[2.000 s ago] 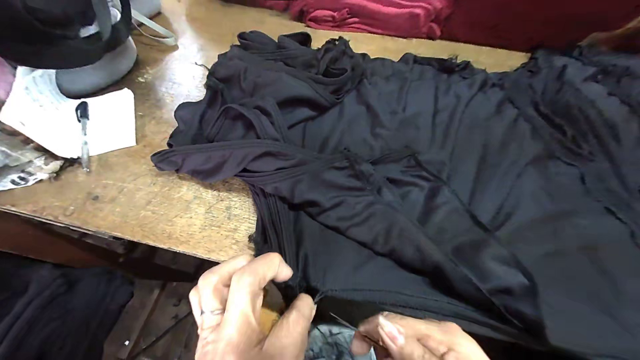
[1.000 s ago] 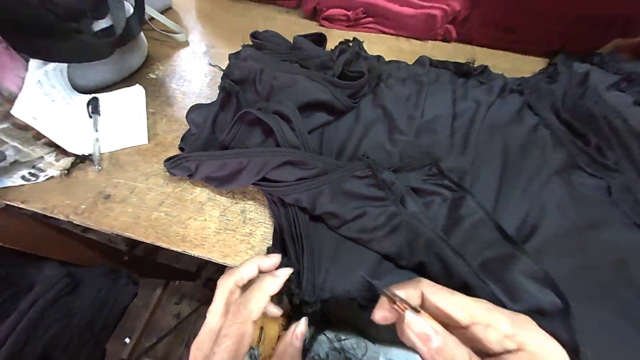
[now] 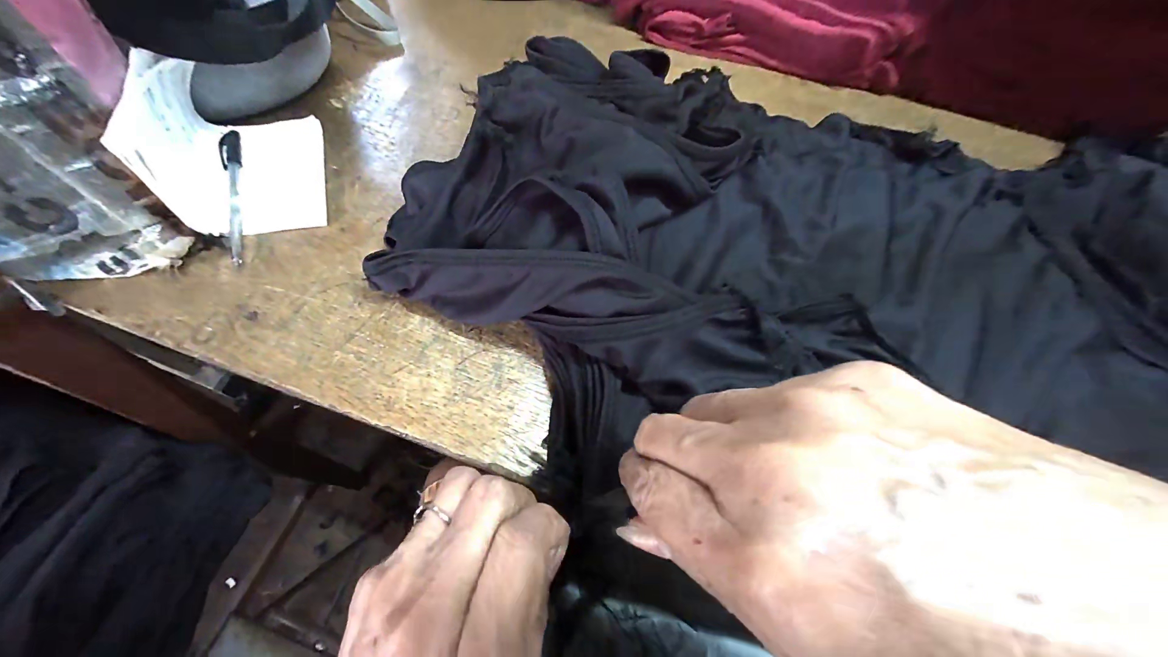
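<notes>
Black fabric garments (image 3: 821, 255) with stitched seams lie heaped over the wooden table and hang over its front edge. At that edge my left hand (image 3: 465, 557), with a ring on one finger, has its fingers curled against the hanging black cloth; its fingertips are hidden. To the right, my right hand (image 3: 757, 493) is closed over the cloth, knuckles up, its thumb tucked beneath. The small pointed tool it held earlier does not show now. A narrow gap with dark cloth lies between the two hands.
A pen (image 3: 234, 196) lies on white paper (image 3: 287, 173) at the left of the wooden table (image 3: 365, 383). Beside it are a plastic bag (image 3: 64, 201) and a grey rounded object (image 3: 265, 78). Red fabric (image 3: 776, 36) lies at the back; dark cloth (image 3: 100, 529) is at lower left.
My right hand has moved up and left onto the cloth, knuckles now upward; the small pointed tool it held is out of sight. The fingers of my left hand, apart before, are curled together.
</notes>
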